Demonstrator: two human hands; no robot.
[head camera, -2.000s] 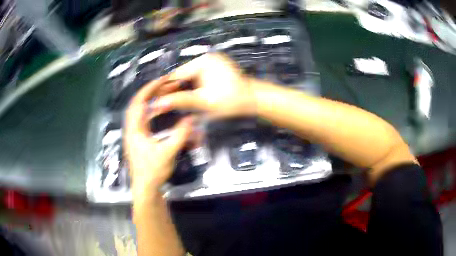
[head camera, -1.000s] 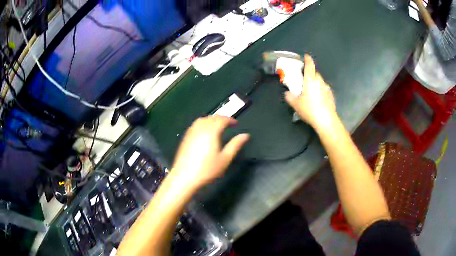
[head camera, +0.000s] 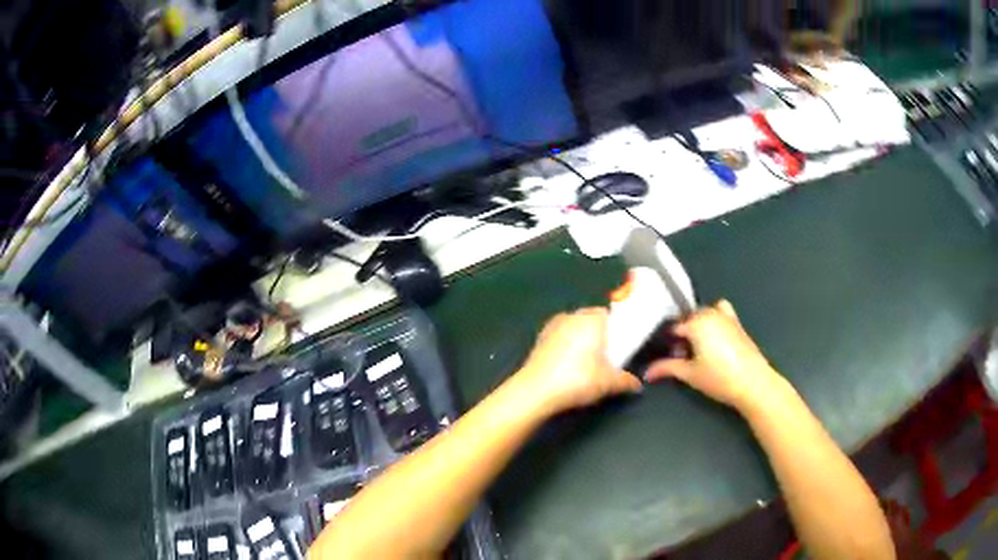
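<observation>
The white-grey barcode scanner (head camera: 646, 312) with an orange accent is raised over the green mat, its rounded head up. My left hand (head camera: 577, 356) is closed at the lower part of its grip. My right hand (head camera: 717, 352) is close beside it, fingers and thumb around a small dark object (head camera: 665, 346); the fingers and scanner hide most of it, so I cannot tell if it is a phone. The clear blister tray (head camera: 438, 383) is at lower left, with black phones (head camera: 266, 443) bearing white labels in its pockets.
Monitors (head camera: 383, 109) stand behind the bench. A dark mouse (head camera: 612, 193) lies on white paper, with blue and red items (head camera: 779, 148) farther right. A black holder (head camera: 407, 271) and tangled cables (head camera: 219, 345) are at the bench back. A red stool (head camera: 947, 454) is at right.
The view has swung right. My hands have come together at the scanner, and my left hand, open before, now grips it. The dark, white-labelled item no longer lies on the mat.
</observation>
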